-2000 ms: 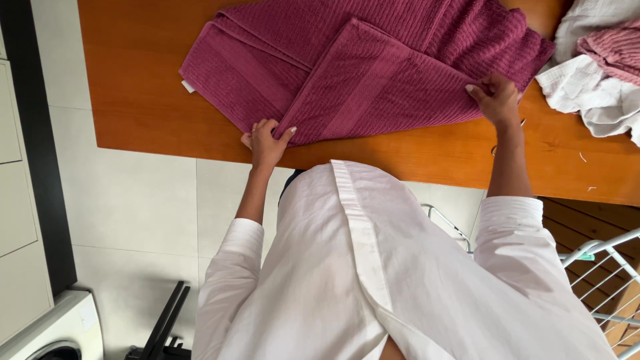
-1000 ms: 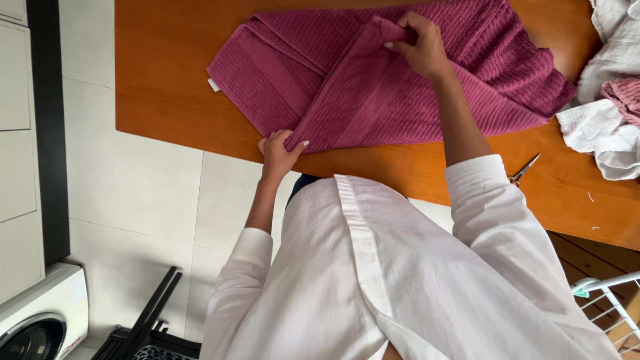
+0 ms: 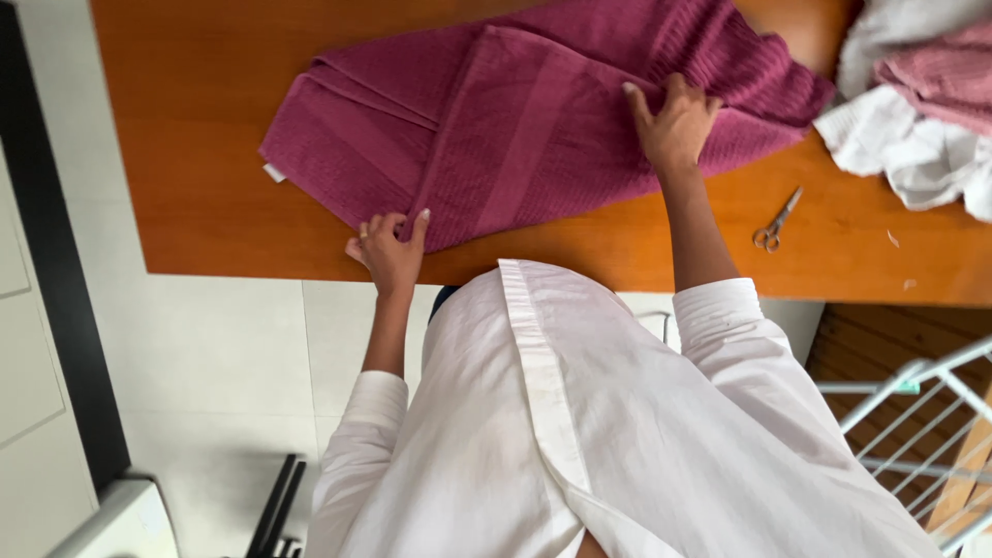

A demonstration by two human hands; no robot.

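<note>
A burgundy ribbed towel [image 3: 535, 132] lies partly folded on the wooden table [image 3: 201, 155], one flap laid diagonally over the rest and a small white tag at its left corner. My left hand [image 3: 391, 248] pinches the towel's near edge at the lower end of that flap, close to the table's front edge. On the right part of the towel rests my right hand [image 3: 676, 128], fingers spread and bent over a crease; whether it grips any cloth I cannot tell.
Small scissors [image 3: 777, 221] lie on the table right of my right forearm. White [image 3: 914, 147] and pink [image 3: 942, 77] cloths are heaped at the far right. Below the table's edge stand a wire drying rack [image 3: 922, 418] at right and a white appliance [image 3: 124, 523] at lower left.
My right hand has moved from the flap's upper corner to the towel's right part. The flap's corner it held a second ago now lies free. My left hand stays at the near edge.
</note>
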